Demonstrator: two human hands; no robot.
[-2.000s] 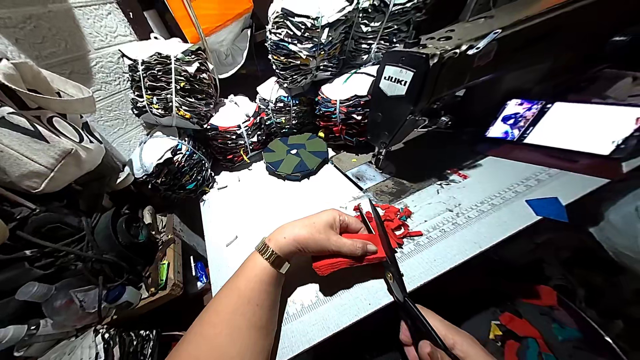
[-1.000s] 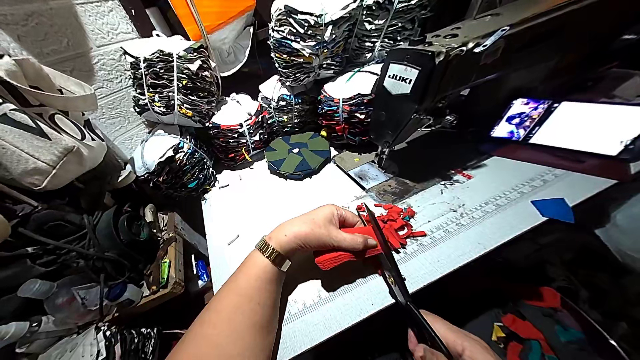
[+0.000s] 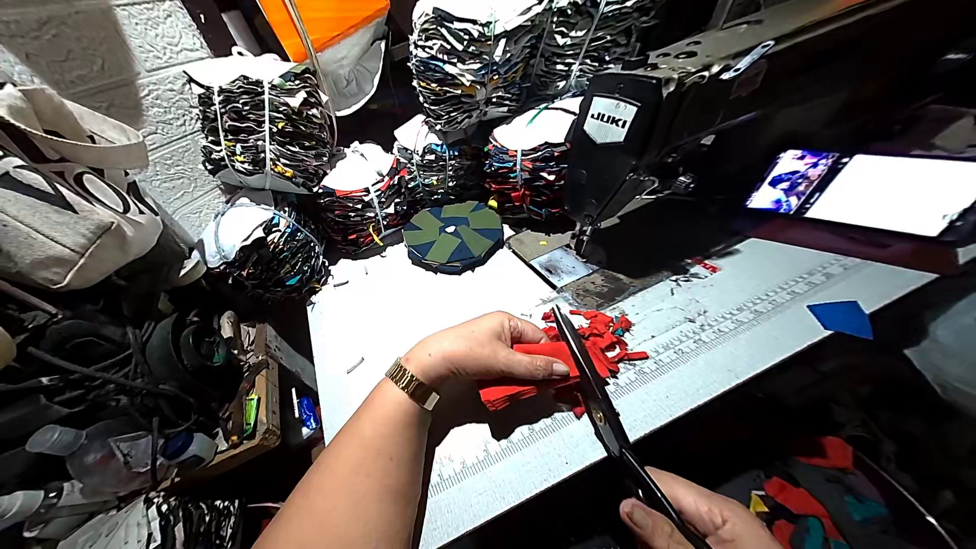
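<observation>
My left hand (image 3: pixel 488 351), with a gold-coloured watch at the wrist, holds a folded stack of red fabric (image 3: pixel 509 393) over the white table. Black-handled scissors (image 3: pixel 602 415) are in my right hand (image 3: pixel 686 507) at the bottom right, their blades across the right end of the red fabric and looking nearly closed. Red fabric scraps (image 3: pixel 606 332) lie just beyond and to the right of the blades. The underside of the stack and part of the scissor handles are hidden.
A Juki sewing machine (image 3: pixel 610 145) stands behind the scraps. Left of it are a round green-and-navy fabric piece (image 3: pixel 453 235) and tied fabric bundles (image 3: pixel 263 126). A lit phone (image 3: pixel 877 191) stands at right, above a blue scrap (image 3: pixel 841 319). A ruler scale (image 3: pixel 686 347) runs along the table edge.
The scissor blades, spread apart two seconds ago, are now closer together at the red fabric. My left hand stays on the stack.
</observation>
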